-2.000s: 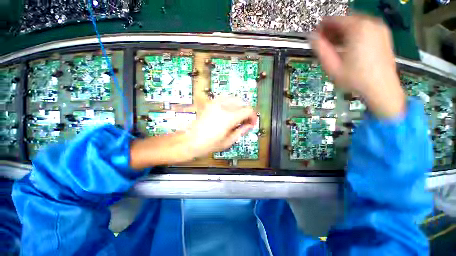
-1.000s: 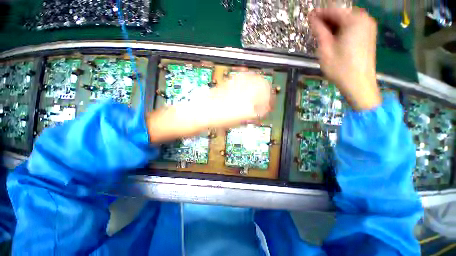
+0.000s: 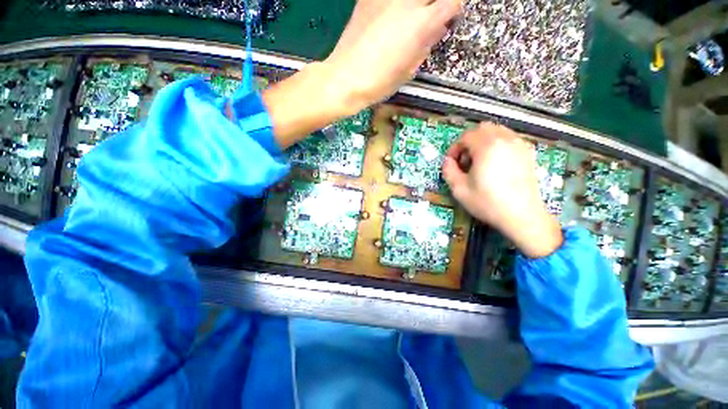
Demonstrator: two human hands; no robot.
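My left hand (image 3: 391, 49) reaches over the far rail to the left edge of the pile of silvery parts (image 3: 519, 52); whether its fingers hold a part cannot be told. My right hand (image 3: 499, 176) is at the right edge of the upper right green circuit board (image 3: 419, 152) in the tan-orange carrier (image 3: 373, 208). Its fingers are curled, and its fingertips and anything between them are hidden. Two lower boards, left (image 3: 323, 220) and right (image 3: 417, 234), lie uncovered in this carrier. The upper left board (image 3: 339, 148) is partly under my left forearm.
Other carriers with boards stand left (image 3: 108, 96) and right (image 3: 678, 232) on the line. Pale rails (image 3: 351, 307) run along both sides. A dark parts pile (image 3: 183, 6) lies at the top left. A blue cord (image 3: 248, 48) rises from my left wrist strap (image 3: 255, 120).
My left hand has moved from over the boards up to the silvery pile. My right hand has come down from the pile to the upper right board. The view has shifted and tilted.
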